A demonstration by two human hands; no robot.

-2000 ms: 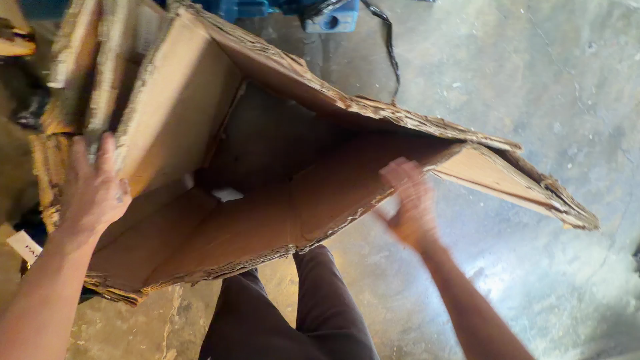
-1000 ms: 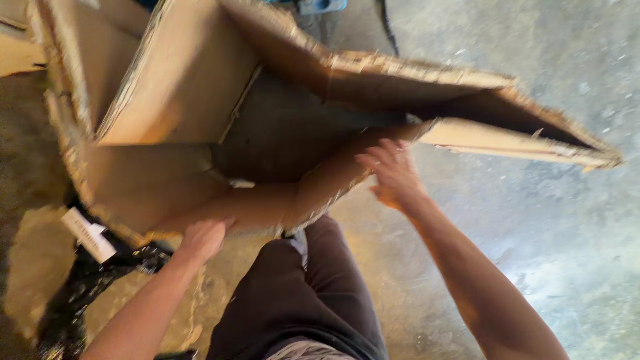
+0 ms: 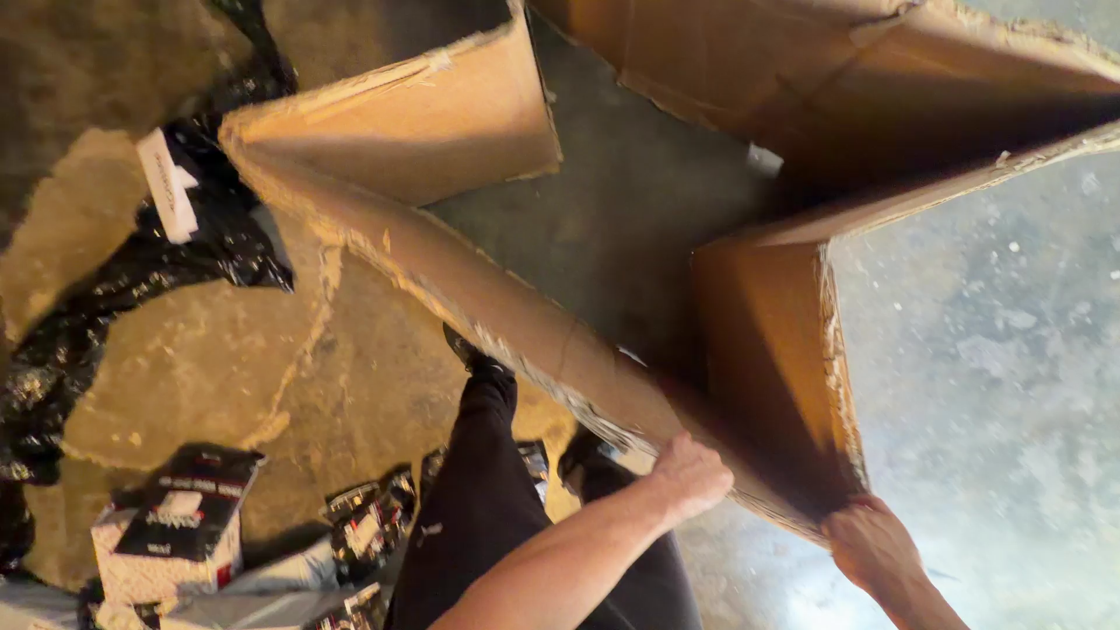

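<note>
A large bottomless cardboard box wall (image 3: 560,341) stands unfolded in a zigzag, its torn, frayed upper edge toward me and the floor showing between its panels. My left hand (image 3: 691,477) grips the edge of the near panel, its fingers curled over the rim. At the near right corner of the cardboard my right hand (image 3: 871,538) is closed around the edge, its fingertips partly hidden by the panel.
Crumpled black plastic film (image 3: 166,254) lies on the concrete floor at the left, with a white label (image 3: 168,186) bearing writing. Packaged goods, including a black packet (image 3: 194,499) on a patterned box (image 3: 166,556), lie lower left. My legs stand beside the near panel.
The cardboard has swung round and spread wider. Both hands have moved right along its near edge, and my right hand, with fingers spread before, now grips the corner. The view has shifted toward the left floor.
</note>
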